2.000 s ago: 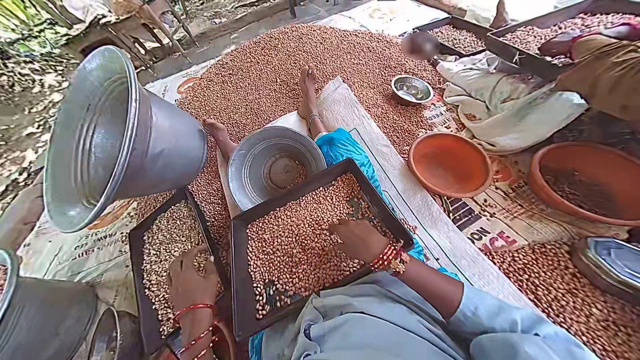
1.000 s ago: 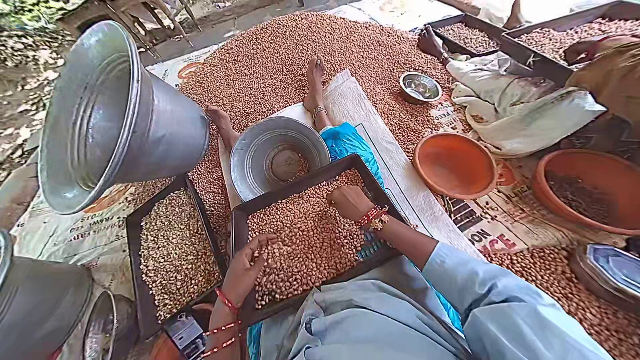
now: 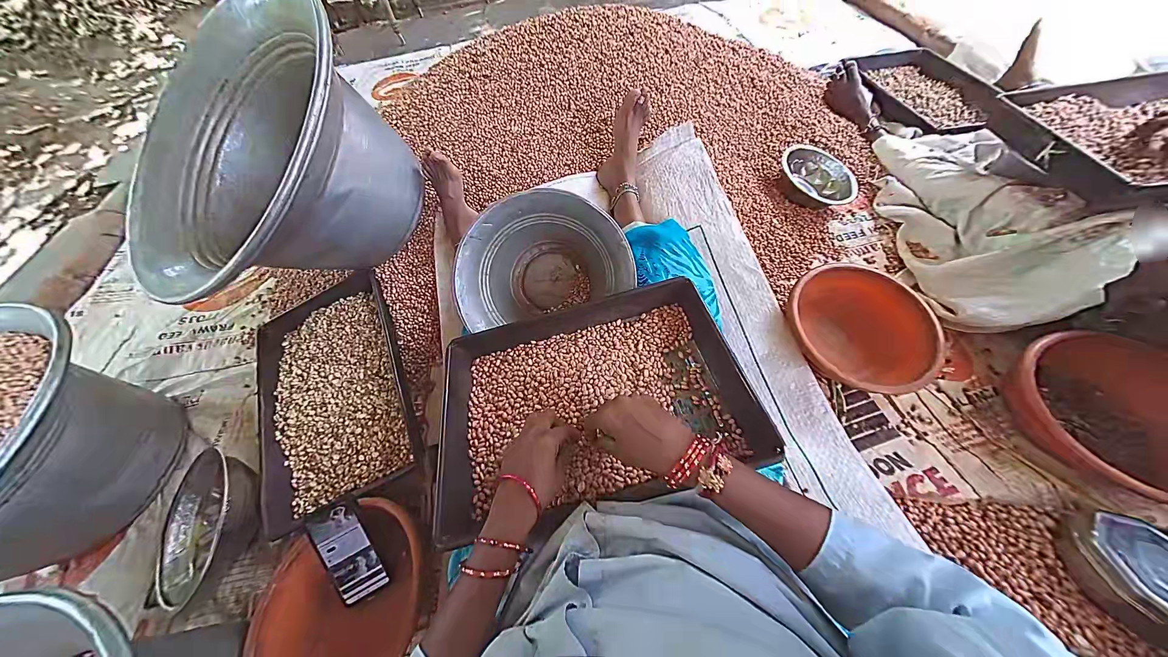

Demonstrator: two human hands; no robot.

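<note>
A dark rectangular tray [image 3: 730,365] of reddish-brown nuts or seeds [image 3: 547,370] rests on my lap. Both hands are over its near half, fingertips close together at the nuts. My left hand [image 3: 538,456] has bent fingers; whether it pinches a nut is hidden. My right hand [image 3: 639,433] is curled, knuckles up, and its fingertips are hidden too. Left of this tray lies a second dark tray [image 3: 269,392] with paler pieces [image 3: 342,401]. Just beyond the lap tray stands a metal basin [image 3: 474,265] with a few nuts in the bottom.
A large nut heap [image 3: 593,82] spreads ahead. At left are a tilted metal bucket [image 3: 365,173] and a nut-filled bucket [image 3: 82,456]. A phone [image 3: 347,552] rests on a clay bowl [image 3: 401,566]. Clay bowls [image 3: 862,328], a steel bowl [image 3: 819,175] and another person's foot [image 3: 850,96] are at right.
My left hand has moved from the left tray to the lap tray, then right toward my right hand. My right hand has come nearer to me. The green tray bottom now shows at the right side.
</note>
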